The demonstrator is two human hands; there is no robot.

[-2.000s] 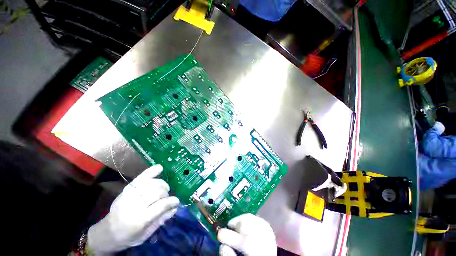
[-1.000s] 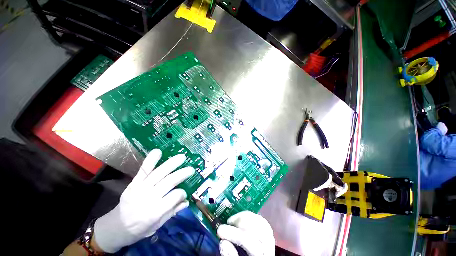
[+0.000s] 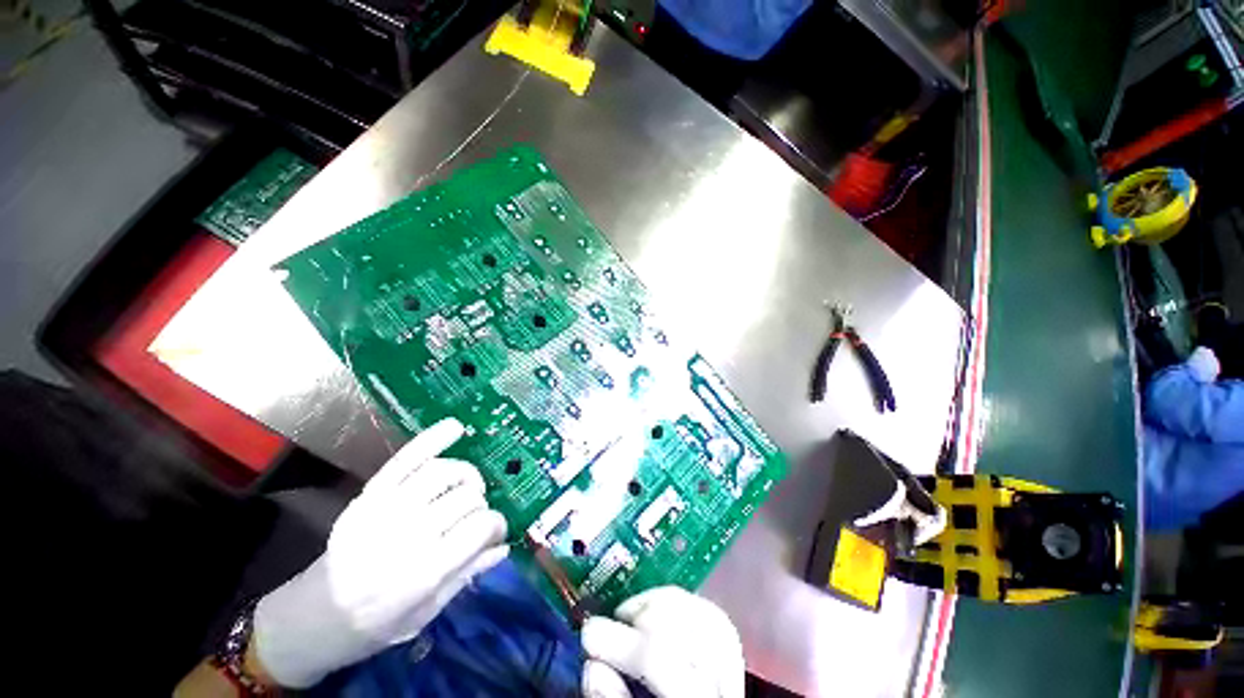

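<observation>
A large green circuit board [image 3: 478, 327] lies on the shiny metal table. My right hand [image 3: 664, 644], in a white glove and partly cut off by the bottom edge, is shut on the soldering iron [image 3: 557, 573]. The iron's tip is at the board's lower-left edge. My left hand [image 3: 396, 566], also white-gloved, is at the board's left edge with its fingers curled together and the index finger over the board. Thin solder wire [image 3: 480, 126] runs from the yellow reel stand [image 3: 543, 52] over the board towards my left hand; its end is hidden.
Cutters [image 3: 851, 361] lie right of the board. The iron stand [image 3: 860, 498] with yellow sponge [image 3: 858, 566] is at lower right, beside a black fan [image 3: 1061, 540]. A green conveyor [image 3: 1044, 341] runs along the right. A red tray [image 3: 178, 341] is at left. A person's blue sleeve [image 3: 1190, 423] shows far right.
My left hand first spread its fingers over the board's edge, then drew them together and back slightly left. My right hand and the iron shifted slightly down and left.
</observation>
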